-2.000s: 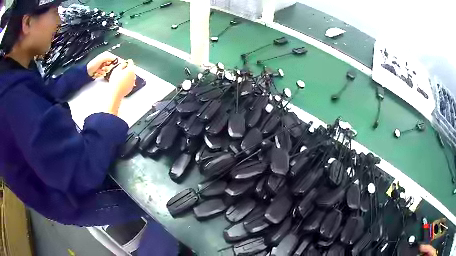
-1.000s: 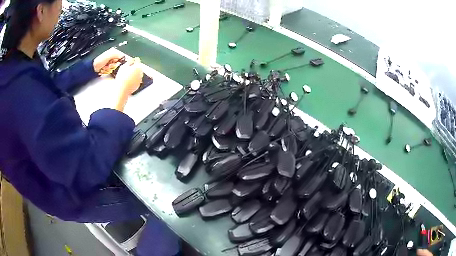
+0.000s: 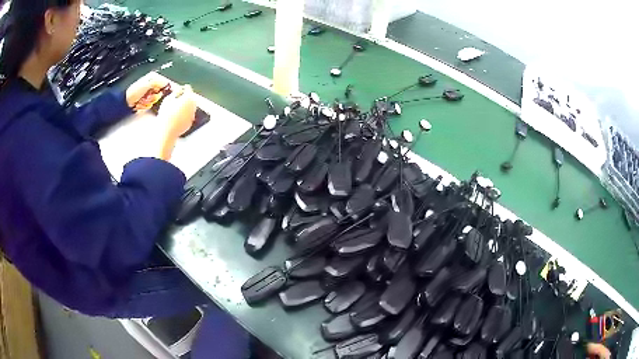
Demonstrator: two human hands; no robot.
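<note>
A large heap of black oval housings point(image 3: 401, 230) with thin stems and small round heads covers the bench in front of me. Several heads end in a white disc point(image 3: 520, 267). One housing point(image 3: 263, 285) lies at the heap's near left edge. A small part of a hand point(image 3: 598, 350), which looks like my left, shows at the bottom right, blurred and cut off by the frame. Whether it holds anything cannot be told. A red-and-black tool point(image 3: 597, 327) lies just above it, beside a small yellowish box point(image 3: 614, 322). My right hand is out of the picture.
A person in dark blue point(image 3: 77, 210) sits at the left, both hands over a white sheet point(image 3: 217, 133) with a dark flat object. A green belt point(image 3: 476, 130) with scattered units runs behind the heap, past a white post point(image 3: 288, 52). Another heap point(image 3: 105, 52) lies at the far left.
The units on the belt have moved to the right and nearer. The view has shifted slightly. The heap looks unchanged. The partial hand stays near the bottom right edge.
</note>
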